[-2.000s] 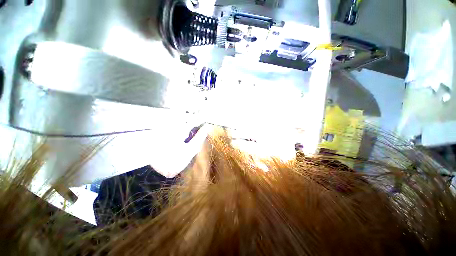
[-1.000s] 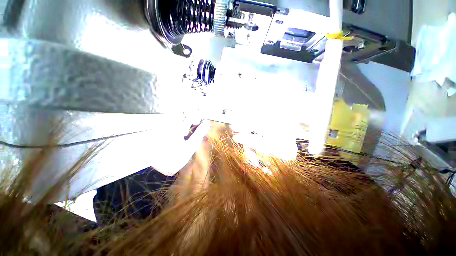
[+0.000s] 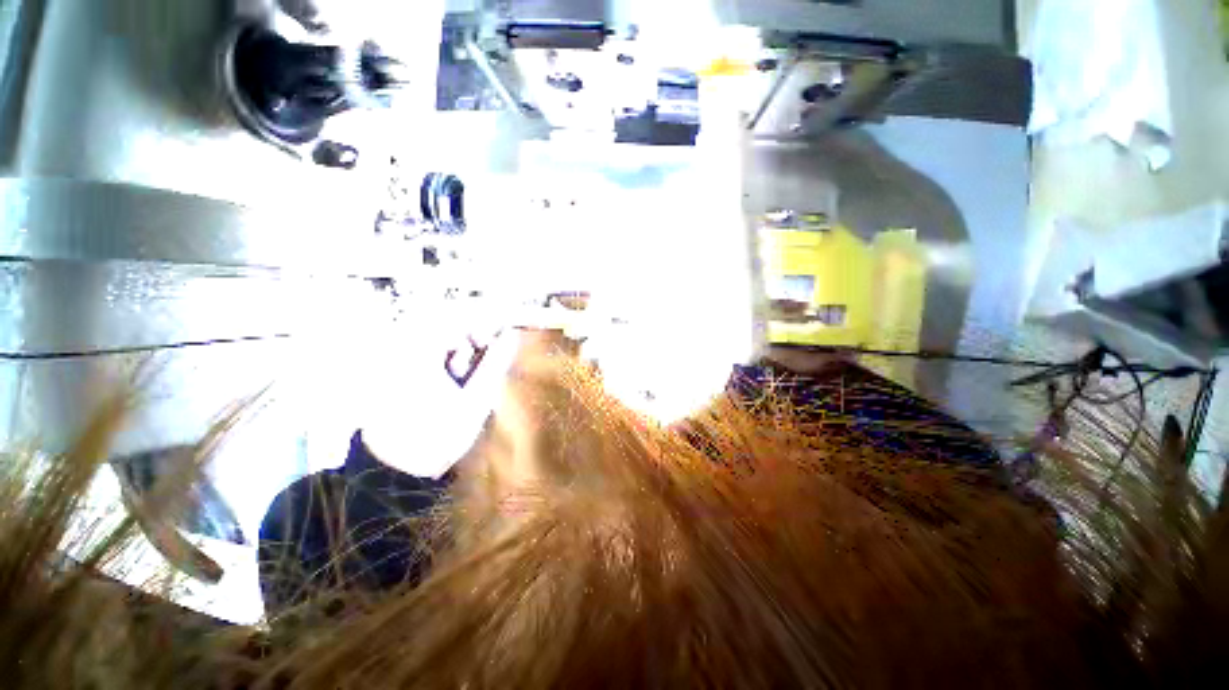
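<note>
Strands of brown hair hang over the lower half of the view and hide much of the work. A glaring white shape next to a dark sleeve (image 3: 337,532) looks like my left hand (image 3: 429,429), too washed out to show fingers or grip. Another dark sleeve (image 3: 883,411) lies right of centre. My right hand cannot be made out in the glare and hair. A small dark red mark shows by the left hand. The white sewing machine head (image 3: 95,303) fills the left. No workpiece can be made out.
The yellow-marked machine bed (image 3: 876,290) lies right of the glare. Metal brackets (image 3: 836,88) stand at the top. Black cord (image 3: 1105,367) lies tangled at the right. A white box-like part (image 3: 1132,276) and pale cloth or paper (image 3: 1105,74) are at the far right.
The view has shifted, so the machine parts sit further left and more of the yellow-marked bed shows. The white tube now merges into the glare. No change in either hand's grip can be seen.
</note>
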